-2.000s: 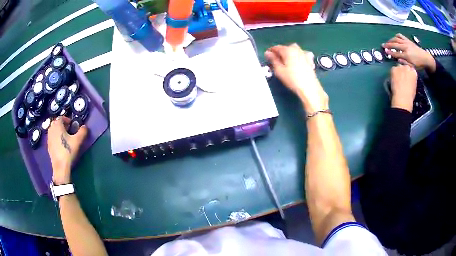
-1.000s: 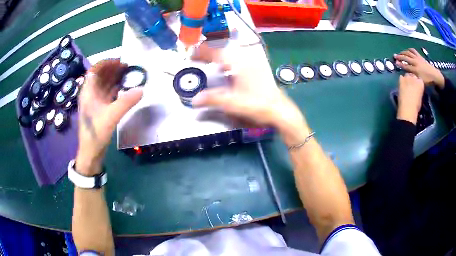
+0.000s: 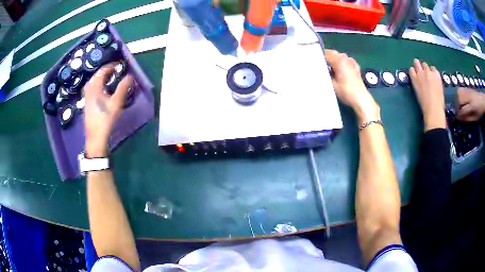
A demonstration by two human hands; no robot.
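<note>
A black disc with a pale centre (image 3: 244, 78) sits on the short silver post of the white flat-topped machine (image 3: 202, 117). The blue barrel (image 3: 210, 26) and orange barrel (image 3: 259, 24) slant down just behind it. My left hand (image 3: 102, 106) is in the purple-grey tray (image 3: 72, 151), thumb and fingers around a dark disc (image 3: 114, 79) at the heap's right side. My right hand (image 3: 348, 82) is palm down beside the machine's right edge, at the near end of the disc row (image 3: 388, 78). A small dark edge shows at its fingertips; the hand hides what is under it.
Another person's hands (image 3: 429, 90) are at the row and over a tray of dark parts (image 3: 467, 139) at right. A red-orange bin (image 3: 345, 15) and a fan (image 3: 458, 21) stand behind. A grey cable (image 3: 318, 186) hangs from the machine front. Clear scrap (image 3: 159, 208) lies near.
My left hand has moved from above the machine back to the tray. My right hand has moved from the centre disc to the row at right. The view has shifted, so the bench appears further right.
</note>
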